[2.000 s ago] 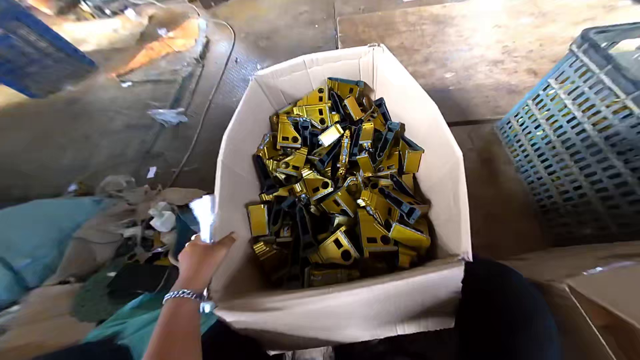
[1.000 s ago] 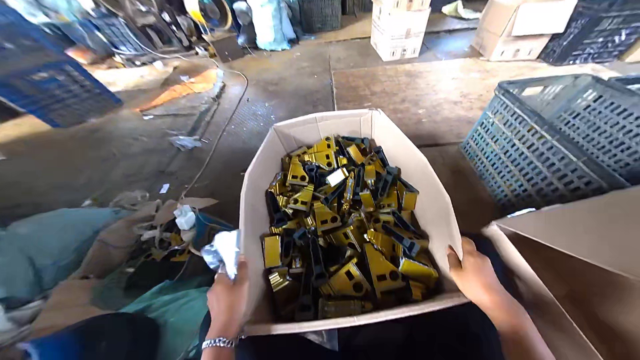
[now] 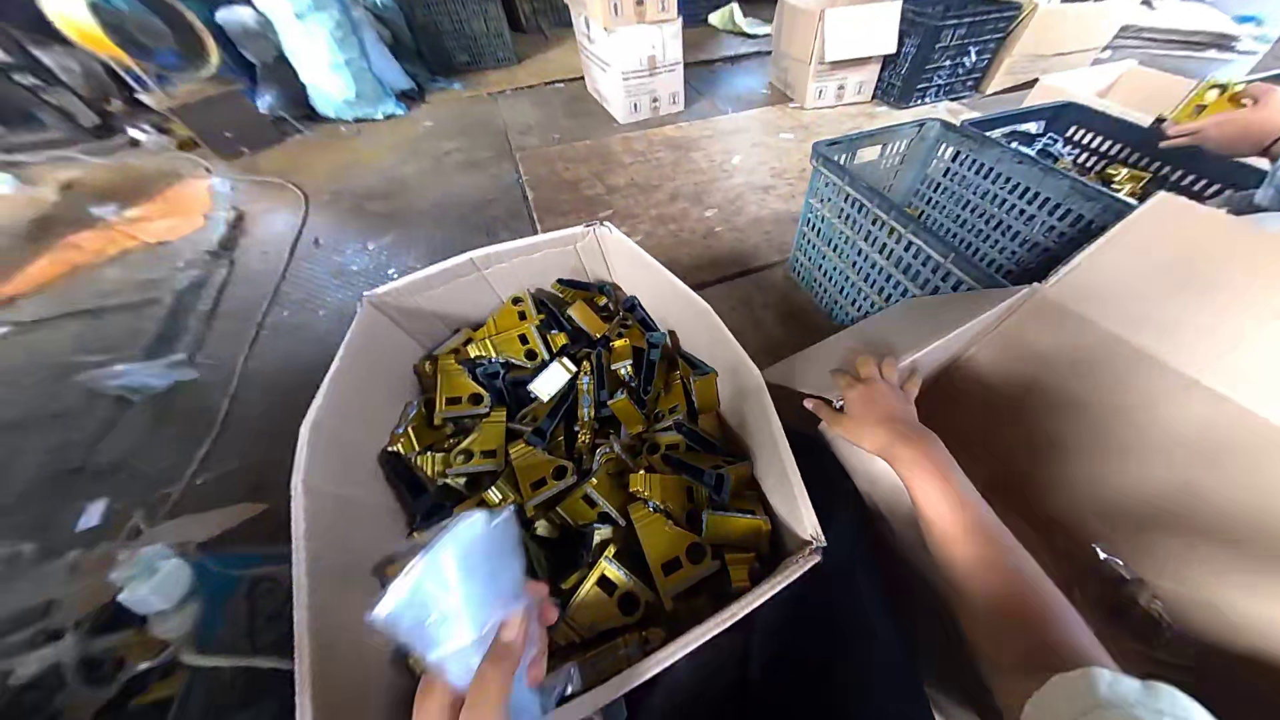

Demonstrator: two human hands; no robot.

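A cardboard box (image 3: pixel 350 430) full of yellow and black metal-looking parts (image 3: pixel 590 430) stands in front of me. Over its near left part, my left hand (image 3: pixel 500 650) grips a translucent white plastic bag (image 3: pixel 455 590). My right hand (image 3: pixel 875 405) rests with fingers spread on the flap of a second, larger cardboard box (image 3: pixel 1120 370) at the right. It holds nothing that I can see. A small white piece (image 3: pixel 552 380) lies among the parts.
A grey-green plastic crate (image 3: pixel 900 220) stands beyond the boxes. Behind it, another person's hand (image 3: pixel 1230 125) holds a yellow part over a dark crate (image 3: pixel 1080 130). Cartons (image 3: pixel 630 65) stand farther back. A cable (image 3: pixel 270 300) and plastic scraps lie on the floor at left.
My left hand has moved from the box's left edge to over the parts, with the plastic bag. My right hand has left the parts box's rim and is on the right box's flap.
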